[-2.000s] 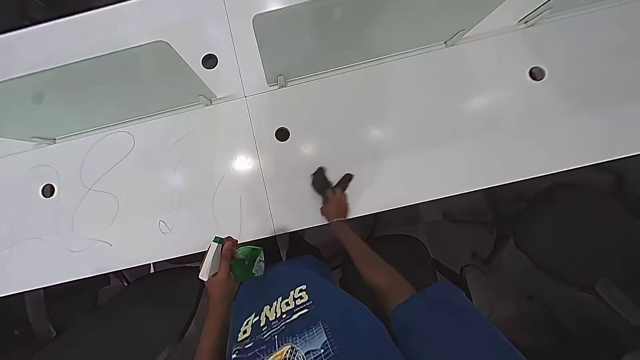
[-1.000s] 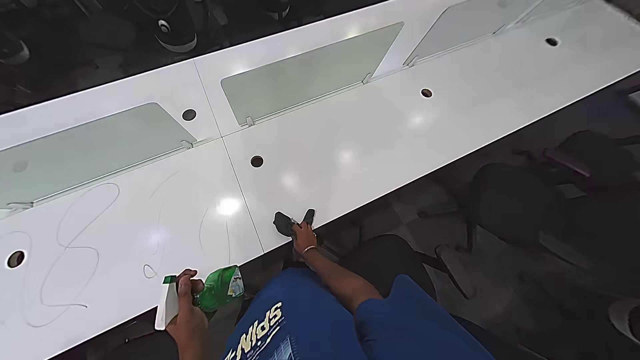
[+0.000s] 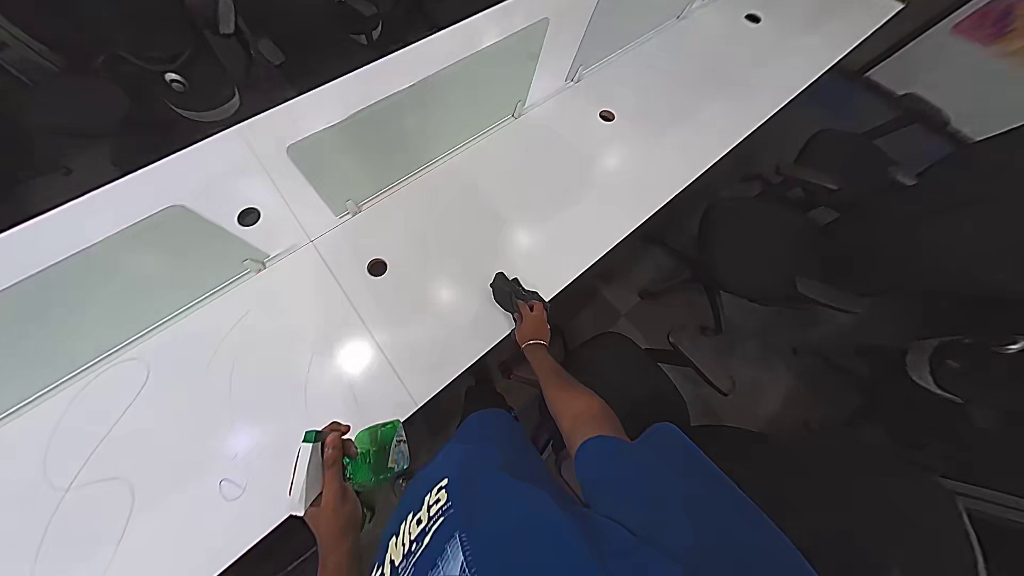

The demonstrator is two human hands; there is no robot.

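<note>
My left hand [image 3: 334, 488] is closed around a spray bottle [image 3: 372, 456] with green liquid and a white and green spray head, tilted on its side at the near edge of the long white table [image 3: 448, 336]. A dark cloth [image 3: 510, 294] lies bunched under the fingers of my right hand [image 3: 532, 324], at the table's near edge. Thin looping lines [image 3: 96, 448] mark the white surface left of the bottle. A seam in the tabletop runs between my two hands.
Frosted glass dividers [image 3: 424, 120] stand along the middle of the table. Round cable holes [image 3: 377, 267] pierce the top. Dark chairs [image 3: 752, 248] line the near side on the right, and more dark chairs [image 3: 176, 80] stand beyond the far edge.
The view has turned toward the table's right part. My right hand and the cloth have moved right along the near edge. The spray bottle has stayed in my left hand.
</note>
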